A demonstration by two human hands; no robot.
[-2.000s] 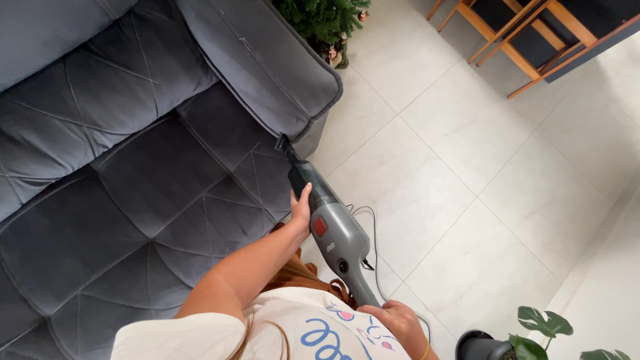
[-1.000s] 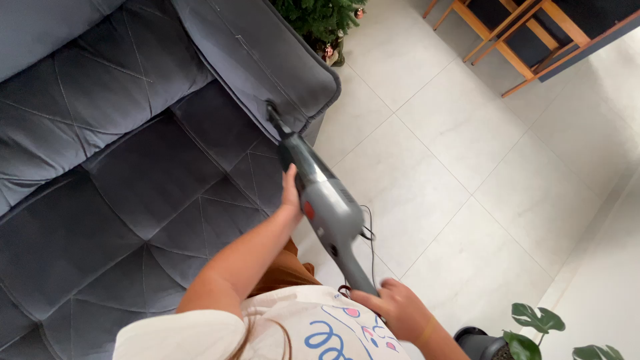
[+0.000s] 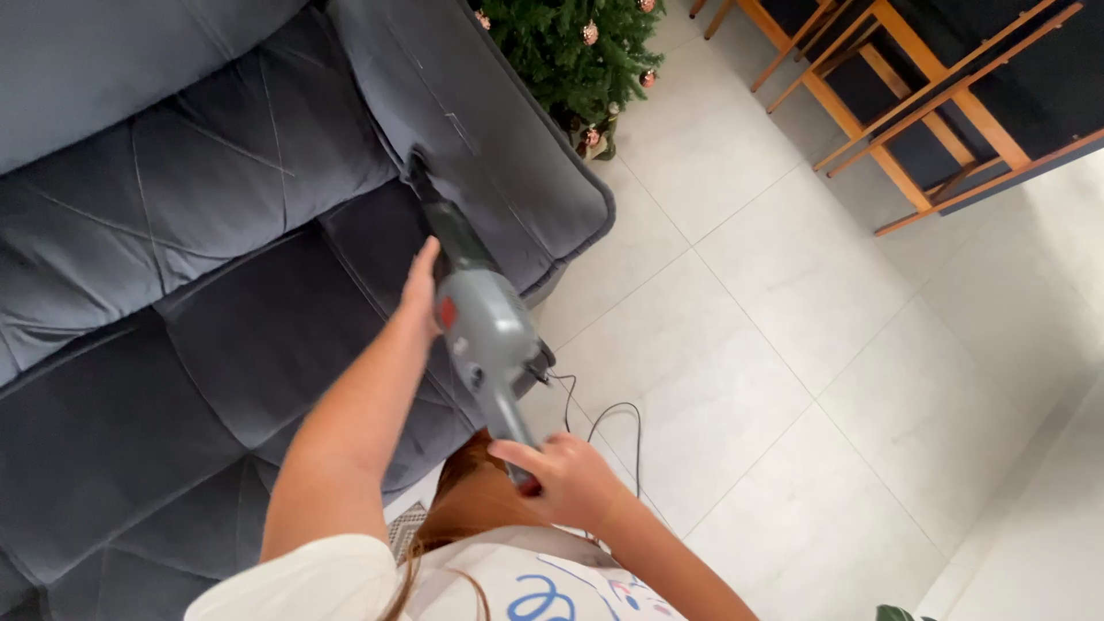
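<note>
A grey handheld vacuum cleaner (image 3: 490, 321) with a dark front section and a red button slants across the view. Its narrow nozzle touches the inner side of the armrest of a dark grey velvet sofa (image 3: 241, 345), close to the corner by the back cushion. My left hand (image 3: 421, 289) supports the body from its left side, most of the fingers hidden beneath it. Around the rear handle my right hand (image 3: 565, 474) is closed. A thin black power cord (image 3: 638, 431) hangs from the cleaner's right side and loops over the floor.
Beyond the armrest stands a Christmas tree (image 3: 565, 52) with pinkish baubles. Wooden chairs (image 3: 914, 112) with dark seats are at the upper right. Light floor tiles (image 3: 759, 345) run along the sofa's right side. A plant leaf (image 3: 893, 613) shows at the bottom edge.
The nozzle has moved from the front part of the armrest's inner side back toward the corner by the back cushion. Both hands have moved along with the vacuum cleaner. The view has shifted somewhat.
</note>
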